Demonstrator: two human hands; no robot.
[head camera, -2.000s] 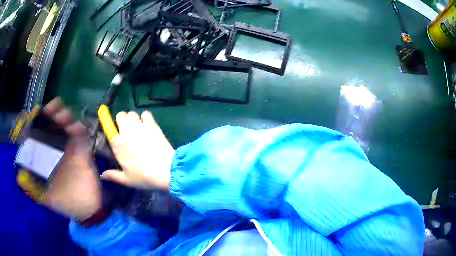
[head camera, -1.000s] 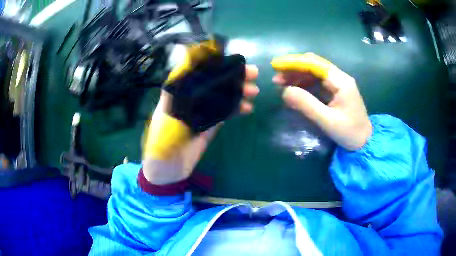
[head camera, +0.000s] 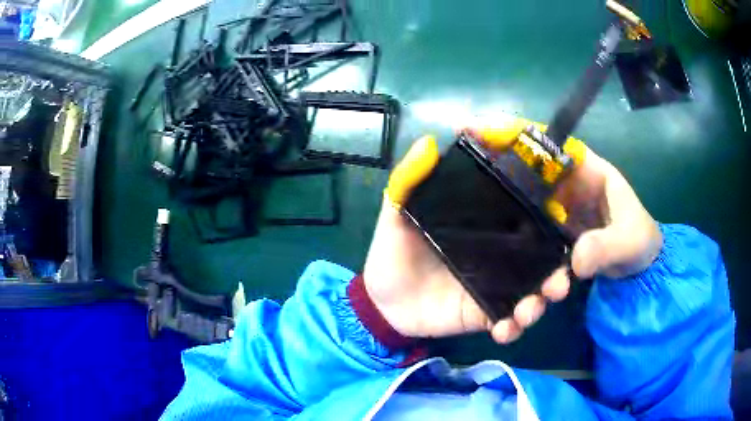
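Observation:
An LCD display module (head camera: 486, 222) lies dark and glossy, tilted, in my left hand (head camera: 420, 279). The yellow-cotted thumb is at its upper left edge and the fingertips curl round its lower right edge. My right hand (head camera: 613, 214) holds the module's upper right side, with yellow cots on its fingers. A dark flex cable (head camera: 580, 86) with an orange-gold base runs from that edge to the upper right, its tip above a second dark flat piece (head camera: 653, 76) on the mat. Part of my right fingers is hidden behind the module and cable.
Black bezel frames (head camera: 350, 127) lie in a tangled pile on the green mat (head camera: 461, 49), upper left. A black hand tool with a pale tip (head camera: 165, 279) is at the lower left edge. A mesh rack (head camera: 86, 181) stands at left. A yellow can (head camera: 712, 15) is cut off at upper right.
My left hand has moved right and turned the module, so its glossy face and flex cable now show. My right hand, apart from it before, has closed on the module's edge.

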